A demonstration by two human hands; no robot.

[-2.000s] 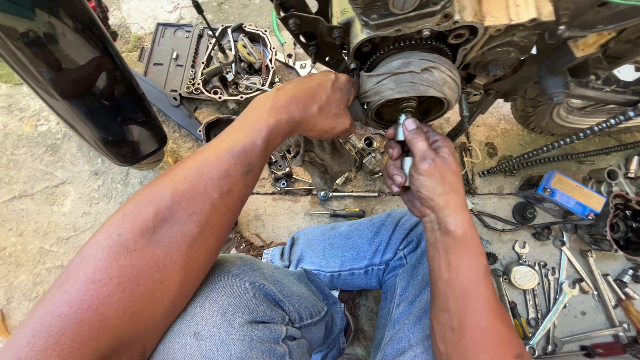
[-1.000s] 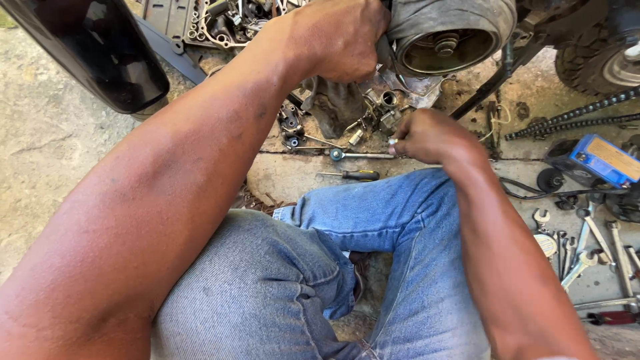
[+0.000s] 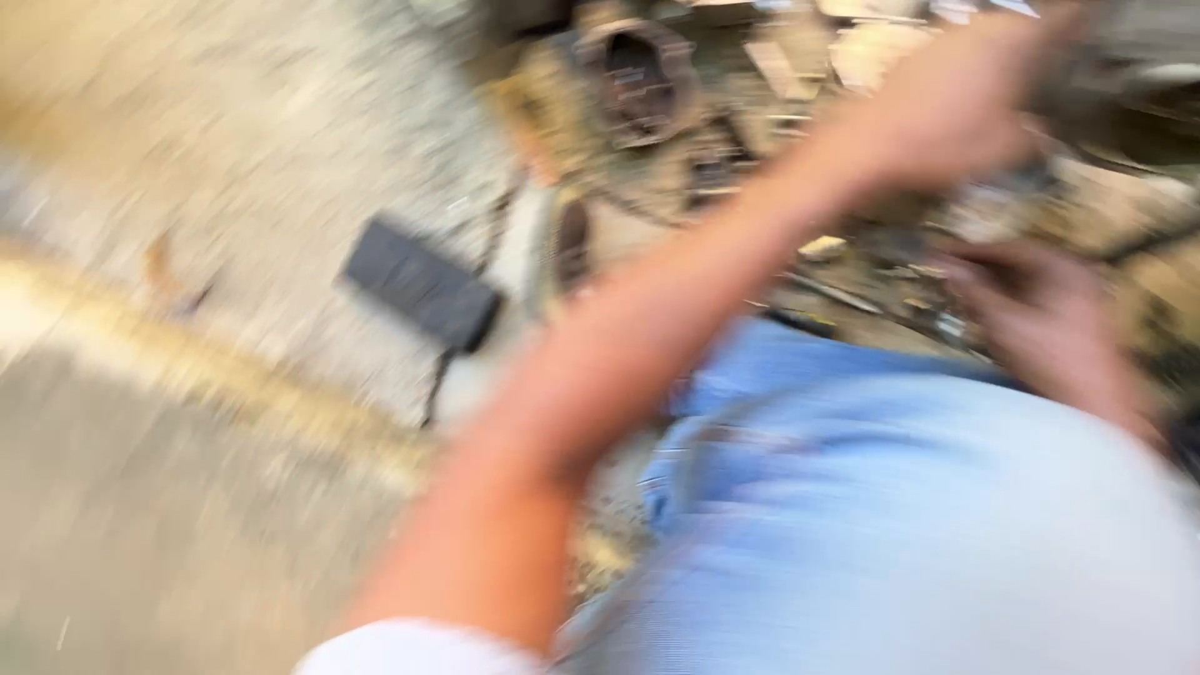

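Strong blur covers the whole head view. My left hand [image 3: 966, 122] reaches to the upper right, beside the cloth-wrapped round engine part [image 3: 1144, 56] at the corner; what its fingers do there cannot be made out. Below it, my right hand [image 3: 1041, 291] is low over the loose metal parts on the ground, fingertips pointing left. Whether it holds anything is too blurred to tell. A thin metal tool [image 3: 834, 292] lies on the ground to the left of my right hand.
An engine cover casting [image 3: 642, 84] lies at the upper middle among loose parts. A dark rectangular block [image 3: 422, 281] lies on the concrete ground [image 3: 262, 150] at the left. My knee in blue jeans [image 3: 891, 506] fills the lower right.
The view has swung strongly to the left. Two seconds ago my right hand held a socket-like tool at the round part's centre; it has since moved down from there to the loose parts.
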